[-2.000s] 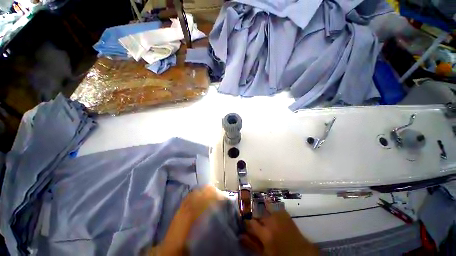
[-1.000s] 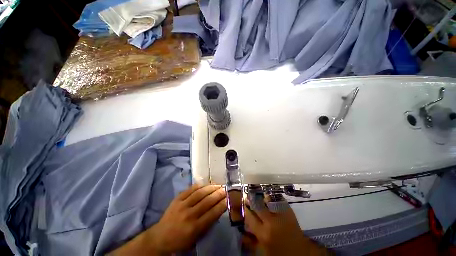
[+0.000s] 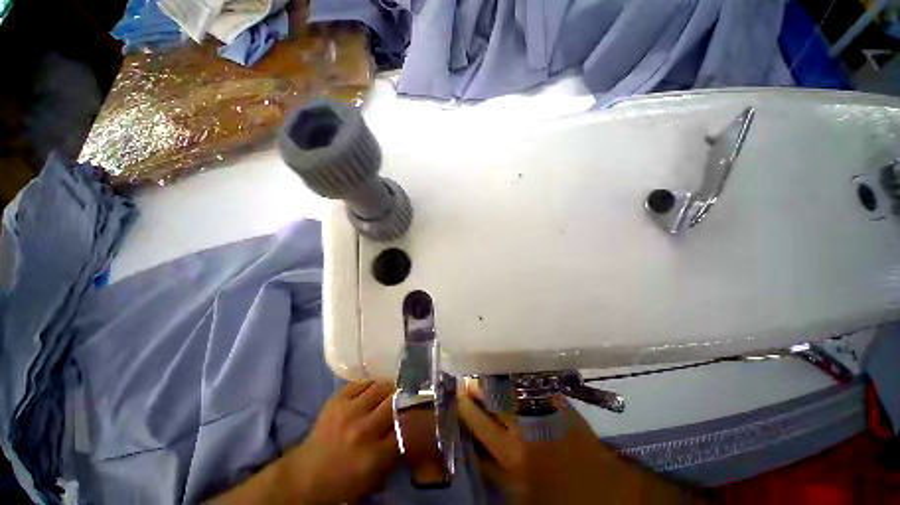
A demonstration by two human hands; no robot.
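Observation:
The white sewing machine head (image 3: 533, 237) fills the middle and right. My left hand (image 3: 345, 444) lies on the blue-grey garment cloth (image 3: 187, 355) left of the chrome take-up lever guard (image 3: 422, 424), its fingertips hidden under the head. My right hand (image 3: 538, 454) is just right of the guard, partly covered by it and the tension parts. Both hands press on the cloth at the needle area. The needle and presser foot are hidden under the head, and what the right fingertips touch cannot be seen.
A layered blue-grey stack (image 3: 44, 296) stands at far left. A plastic-wrapped brown board (image 3: 227, 104) and draped blue-grey garments (image 3: 592, 44) lie behind. The ribbed grey knob (image 3: 340, 163) stands on the head. A measuring tape strip (image 3: 730, 444) runs along the front edge; red cloth (image 3: 829, 478) is at lower right.
The view has come closer to the machine head, which looks larger. My left hand, bunched at first, has flattened on the cloth beside the guard. My right hand stays right of the guard.

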